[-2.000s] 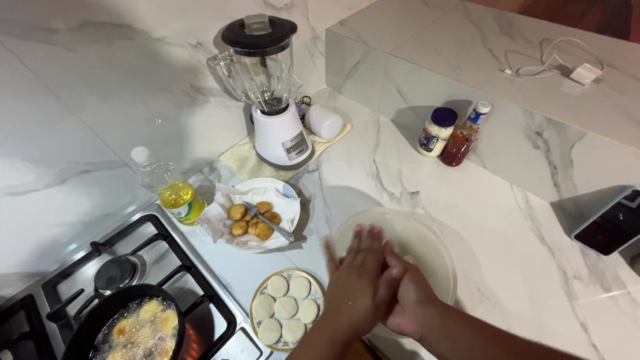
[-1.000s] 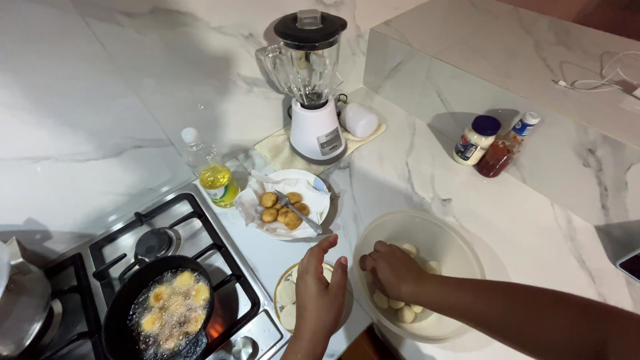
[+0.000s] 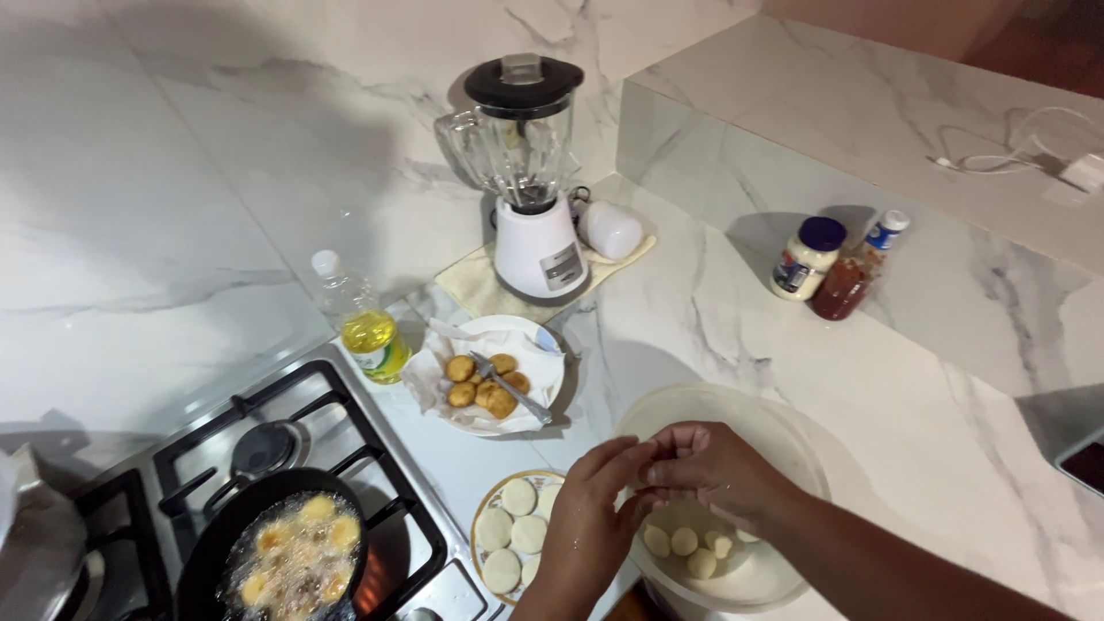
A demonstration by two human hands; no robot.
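My left hand [image 3: 599,509] and my right hand [image 3: 720,474] meet over the left part of a pale plastic bowl [image 3: 811,466]. Their fingers touch, and whatever may be between them is hidden. Several dough balls [image 3: 684,542] lie in the bowl below. Left of it, partly behind my left hand, a gold-rimmed plate [image 3: 477,526] carries flat dough discs [image 3: 495,528]. Several pieces fry in bubbling oil in a black pan [image 3: 194,539] on the stove. Browned pieces [image 3: 501,402] and a fork [image 3: 511,386] rest on a paper-lined white plate [image 3: 556,379].
A gas stove [image 3: 392,483] fills the lower left, with a metal pot [image 3: 39,552] at its edge. An oil bottle [image 3: 366,332] stands by the stove. Behind are a blender [image 3: 539,250] on a cloth [image 3: 466,280], a white-filled jar [image 3: 806,263] and a red sauce bottle [image 3: 845,280].
My hands were together over the bowl, then parted, with the right reaching among the dough balls and the left near the disc plate. Now they are together again above the bowl.
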